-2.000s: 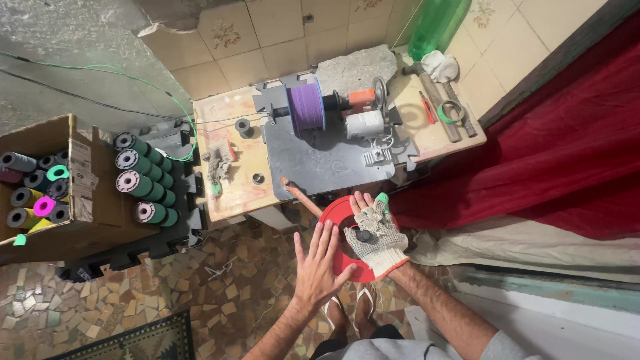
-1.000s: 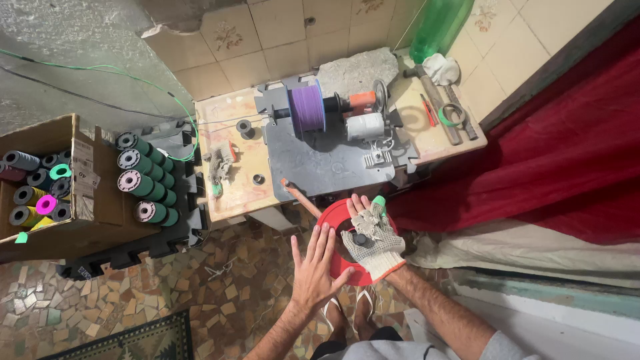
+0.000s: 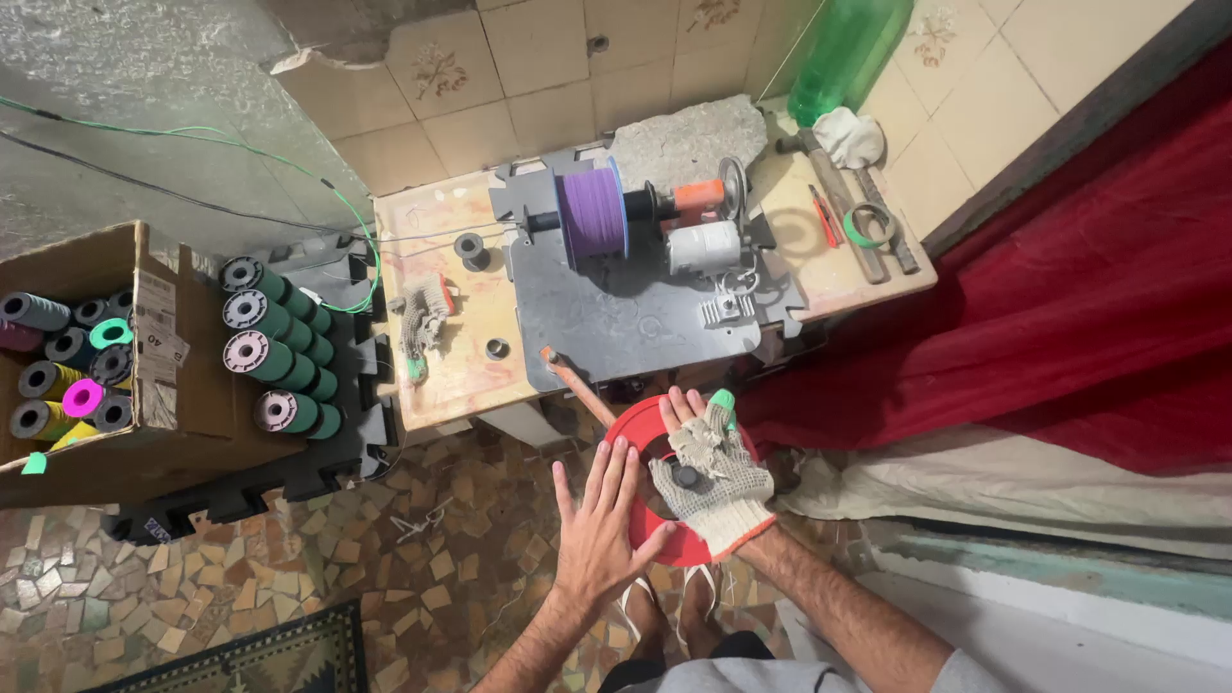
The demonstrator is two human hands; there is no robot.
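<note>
A red round spool flange (image 3: 685, 545) with a dark hub sits in front of the bench's front edge, at the end of an orange-brown arm (image 3: 583, 389). My left hand (image 3: 603, 520) is bare and rests flat against its left side, fingers extended and apart. My right hand (image 3: 714, 464) wears a knitted glove with partly bare fingers and green tape on one fingertip. It lies over the right side of the flange, beside the dark hub. Whether it grips anything is hidden. On the bench, a large spool of purple line (image 3: 592, 214) is mounted next to a grey motor (image 3: 704, 247).
A knitted glove (image 3: 422, 322) and small black spools (image 3: 472, 251) lie on the bench's left. Green thread spools (image 3: 279, 361) lie by a cardboard box (image 3: 183, 385) of spools. Red-handled pliers (image 3: 825, 219), green tape (image 3: 869, 225) and a hammer (image 3: 839, 202) lie right; a red curtain (image 3: 1039, 318) hangs beside.
</note>
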